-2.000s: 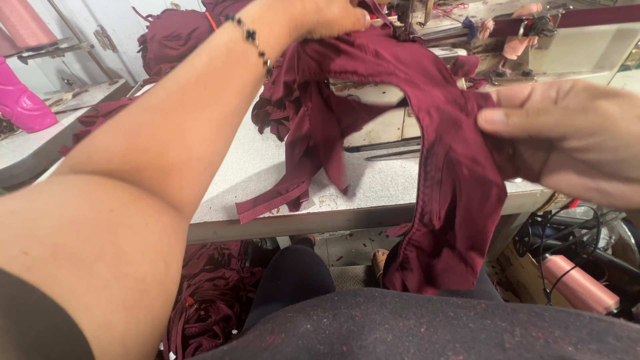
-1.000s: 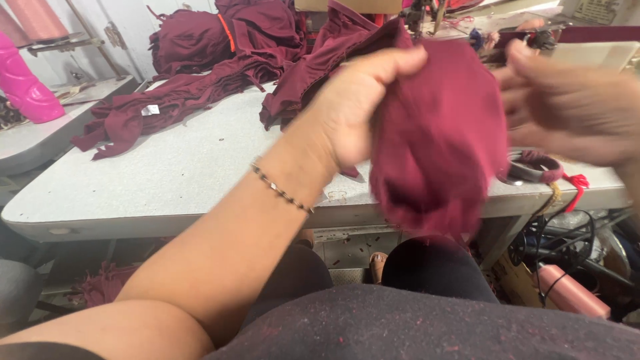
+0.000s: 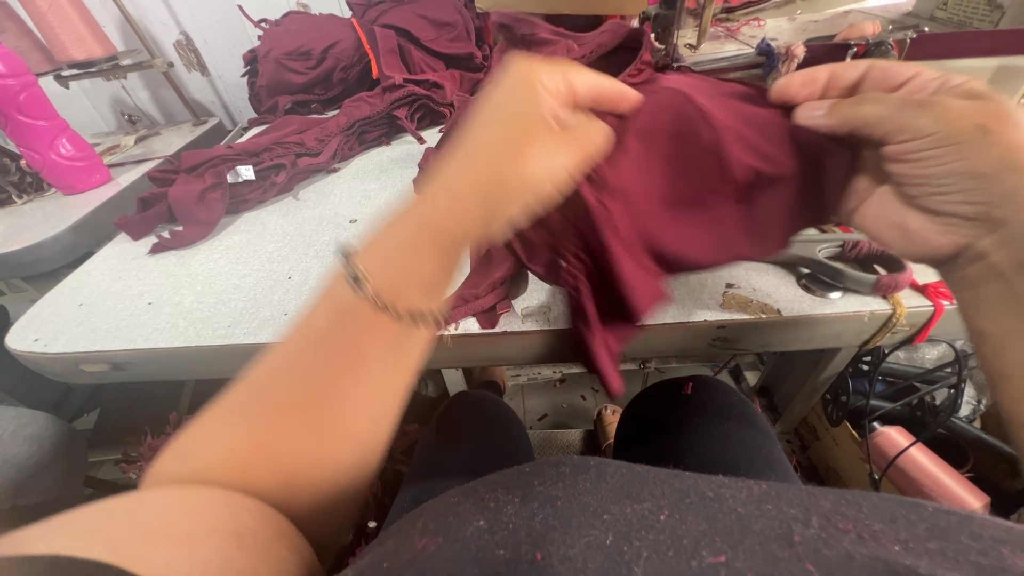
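Observation:
A maroon fabric garment piece (image 3: 704, 176) is stretched between both hands above the front of a white sewing table (image 3: 240, 296). My left hand (image 3: 536, 144), blurred and wearing a beaded bracelet at the wrist, pinches its upper left part. Thumb and fingers of my right hand (image 3: 904, 136) grip the upper right edge. A pointed end of the cloth hangs over the table's front edge. Just behind the cloth stands the needle area of a sewing machine (image 3: 680, 32), partly hidden. Scissors with wrapped handles (image 3: 856, 268) lie below my right hand.
Maroon garments (image 3: 304, 64), some tied with an orange strip, are heaped at the back left, with more strips (image 3: 264, 164) spread in front. A pink bottle (image 3: 48, 128) and pink thread cones (image 3: 76, 28) stand far left. Another thread cone (image 3: 920, 468) lies below the table at right.
My right hand, apart from the cloth or blurred near it one second ago, now grips its edge. The cloth has been spread out to the right. The scissors show more fully than two seconds ago.

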